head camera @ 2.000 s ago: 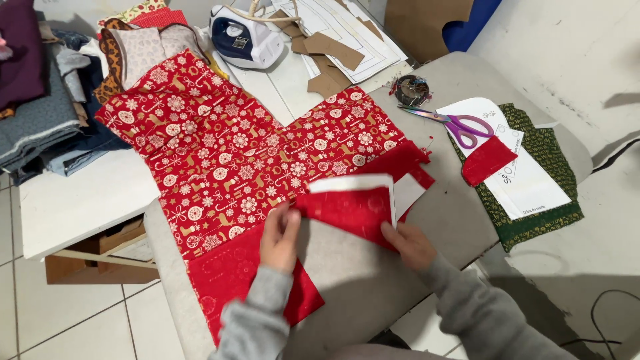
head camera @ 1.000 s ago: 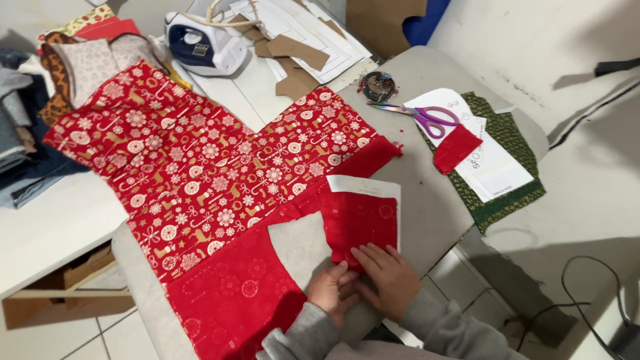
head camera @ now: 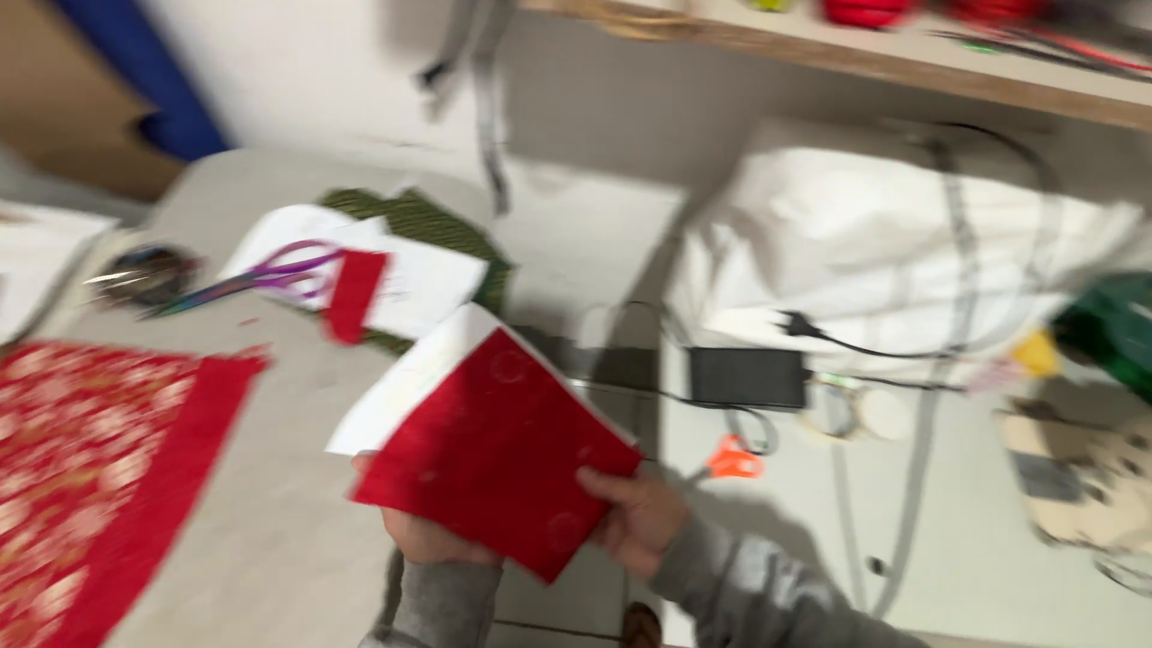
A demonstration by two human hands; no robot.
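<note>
A piece of plain red fabric [head camera: 495, 441] with a white paper pattern [head camera: 418, 387] against it is held up between my hands. My left hand [head camera: 432, 535] grips its lower left side from beneath, fingers partly hidden. At the right corner, my right hand [head camera: 634, 517] pinches it with the thumb on top. Beyond it lie purple-handled scissors [head camera: 270, 274], a small red fabric scrap [head camera: 355, 297], white paper pieces [head camera: 432, 274] and green patterned fabric [head camera: 450, 225]. Red printed fabric [head camera: 90, 450] with a plain red border lies at the left.
A pin holder [head camera: 148, 274] sits by the scissors on the grey padded surface [head camera: 261, 468]. The white table [head camera: 774, 558] at right bears a black power adapter [head camera: 747, 378], orange-handled scissors [head camera: 733, 457], cables and a white cloth cover [head camera: 810, 243]. A shelf [head camera: 810, 63] runs above.
The view has swung far to the right. My hands have lifted the red piece and paper off the padded surface and moved apart to its two sides.
</note>
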